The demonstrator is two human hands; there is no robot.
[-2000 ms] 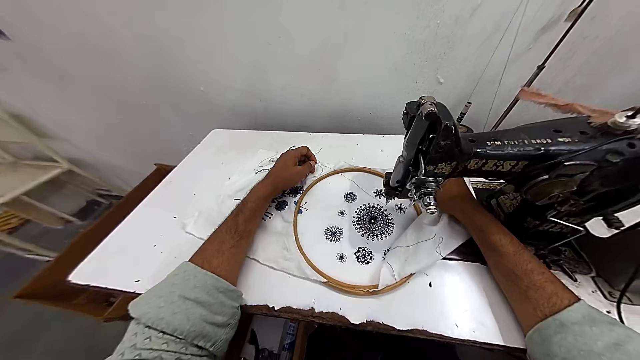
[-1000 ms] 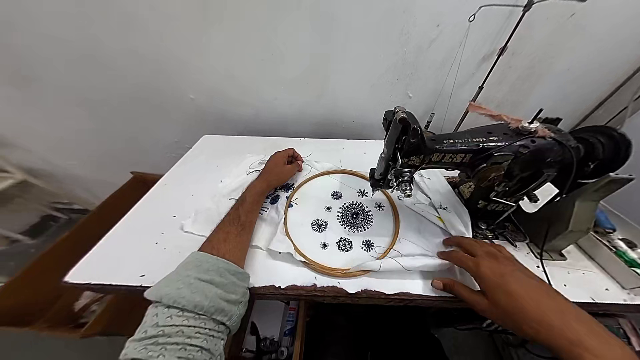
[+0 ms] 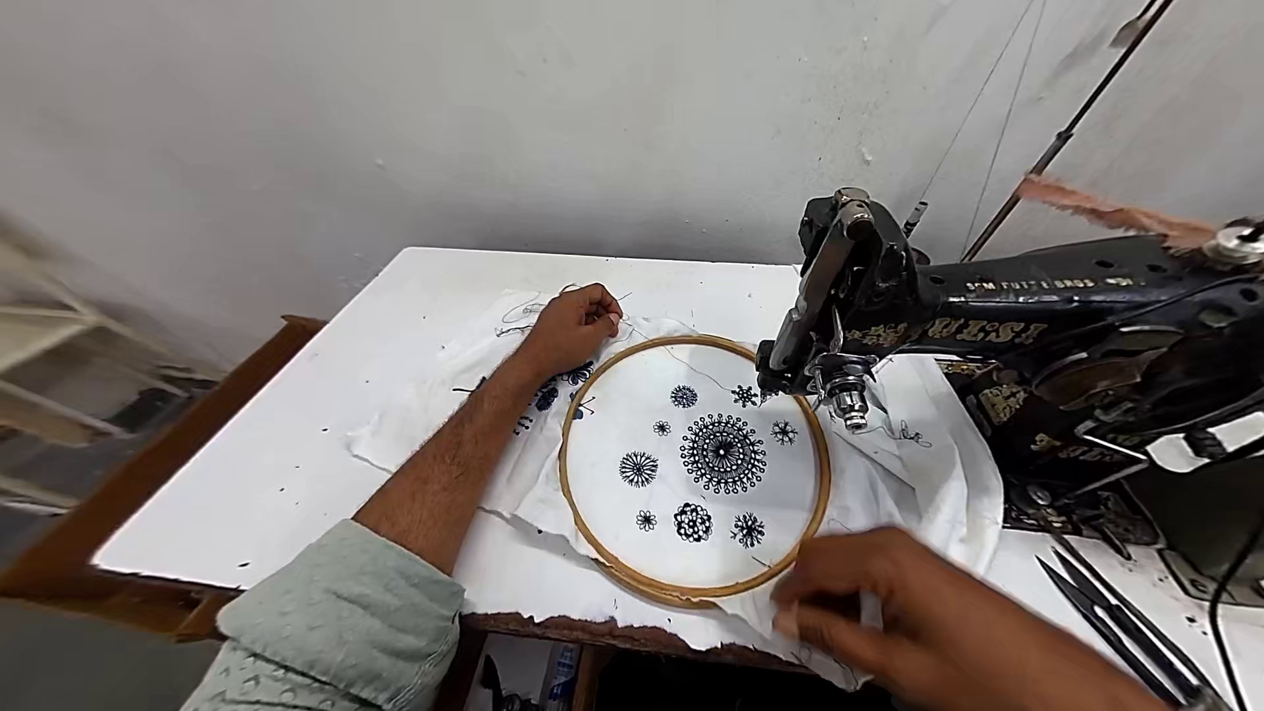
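White cloth (image 3: 602, 434) with dark embroidered round motifs is stretched in a wooden embroidery hoop (image 3: 573, 494), lying on the white table under the head of a black sewing machine (image 3: 987, 306). My left hand (image 3: 583, 321) is at the hoop's upper left, its fingertips pinched together on a thin dark thread (image 3: 625, 321). Near the hoop's lower right edge, my right hand (image 3: 849, 592) holds a loose part of the cloth between thumb and fingers, slightly blurred. The needle area is partly hidden behind the machine's head.
Black scissors (image 3: 1116, 612) lie on the table at the lower right. A thread stand (image 3: 1066, 128) rises behind the machine, with a strip of pinkish cloth (image 3: 1116, 212) hanging there. An open drawer space with small items shows below the table's front edge. Shelves stand at the left.
My right hand was beside the machine's head, then open on the cloth to the right; now it is at the hoop's lower right, on the cloth. My left hand stays at the hoop's upper left.
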